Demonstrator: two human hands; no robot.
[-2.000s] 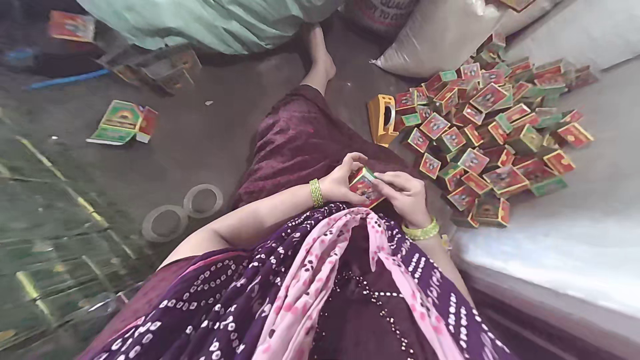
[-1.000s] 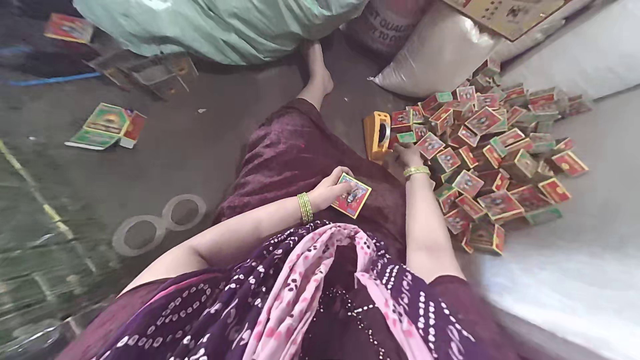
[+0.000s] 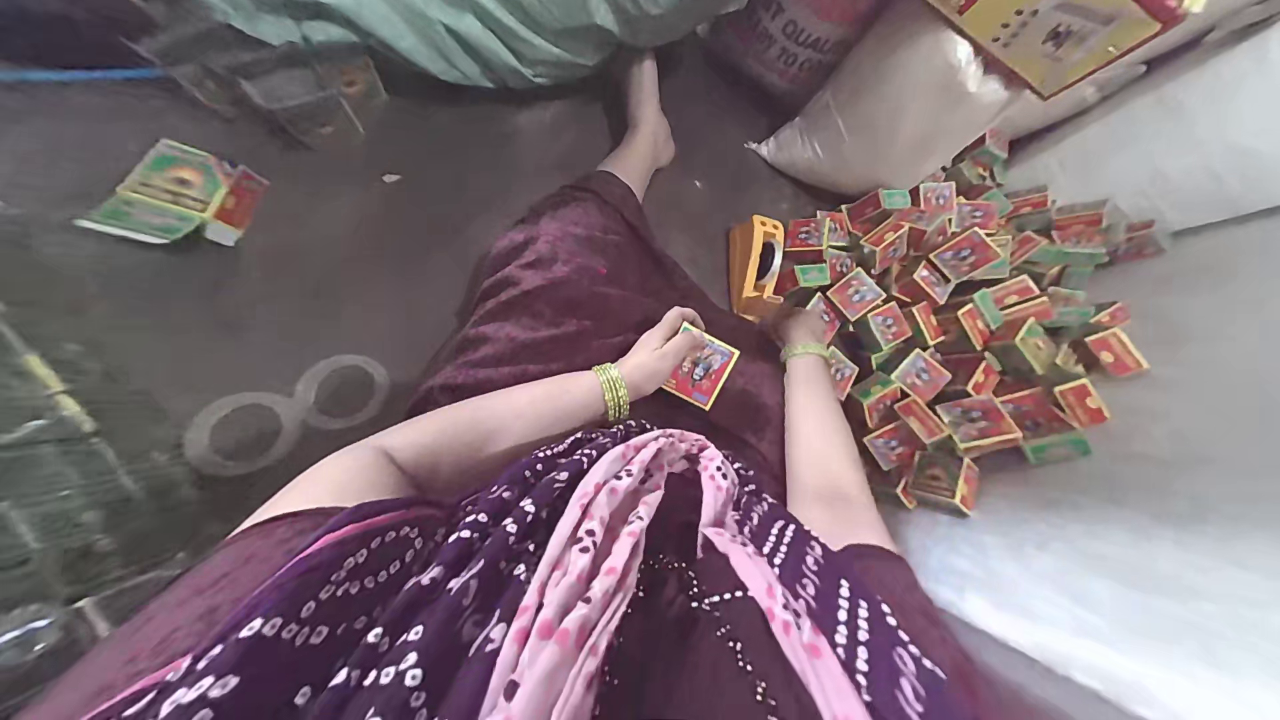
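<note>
My left hand (image 3: 662, 352) grips a small red printed cardboard box (image 3: 703, 368) with a yellow border, held over my lap. Down at the right, my right hand (image 3: 795, 328) is beside an orange tape dispenser (image 3: 757, 266), at the near edge of a heap of small red and green cardboard boxes (image 3: 968, 420). Its fingers are dark and blurred, so what they touch cannot be made out. Green bangles circle both wrists.
An unfolded green and red carton (image 3: 176, 190) lies on the floor at the left. A pale green sack (image 3: 450, 35) and a white sack (image 3: 890, 100) stand ahead. At the upper right is a yellow and red printed carton (image 3: 1070, 40). A bare foot (image 3: 650, 125) rests beyond my knee.
Two seconds ago both my hands were together on a small box. My right hand has since moved away to the dispenser and the heap, while my left hand kept the box.
</note>
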